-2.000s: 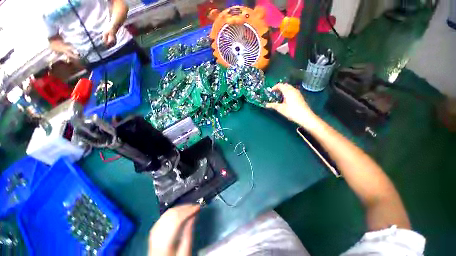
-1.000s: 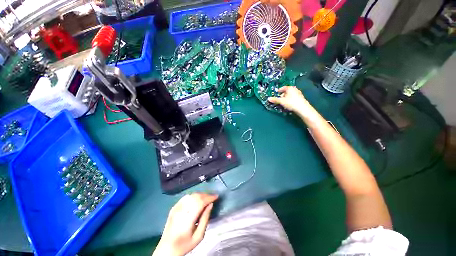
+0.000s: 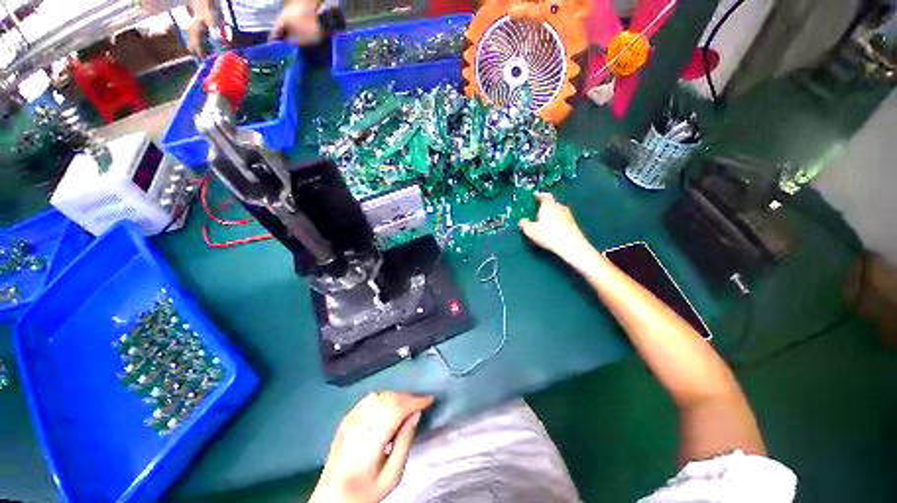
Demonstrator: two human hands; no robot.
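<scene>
A loose pile of green circuit boards [image 3: 433, 138] lies behind the test fixture. My right hand [image 3: 556, 231] is at the pile's front right edge, fingertips close to a board; whether it grips one is too blurred to tell. The black test fixture [image 3: 393, 324] stands at the centre, its lever with the red grip [image 3: 227, 79] upright. Whether a board sits in it cannot be made out. My left hand [image 3: 379, 442] is in front of the fixture at the bench edge, empty, thumb apart from the fingers. The blue tray [image 3: 74, 378] at the left holds boards in rows.
A silver-grey box [image 3: 394, 211] stands behind the fixture, a white power supply [image 3: 123, 184] with red leads at left. Blue bins [image 3: 398, 64] and an orange fan [image 3: 516, 69] are behind. A thin cable, smartphone [image 3: 657, 287], mesh pen holder [image 3: 661, 157] and black bag [image 3: 733, 221] are right.
My right hand has drawn back slightly from the pile's right side, toward the left and down. The smartphone is now uncovered. My left hand has barely moved since one second ago.
</scene>
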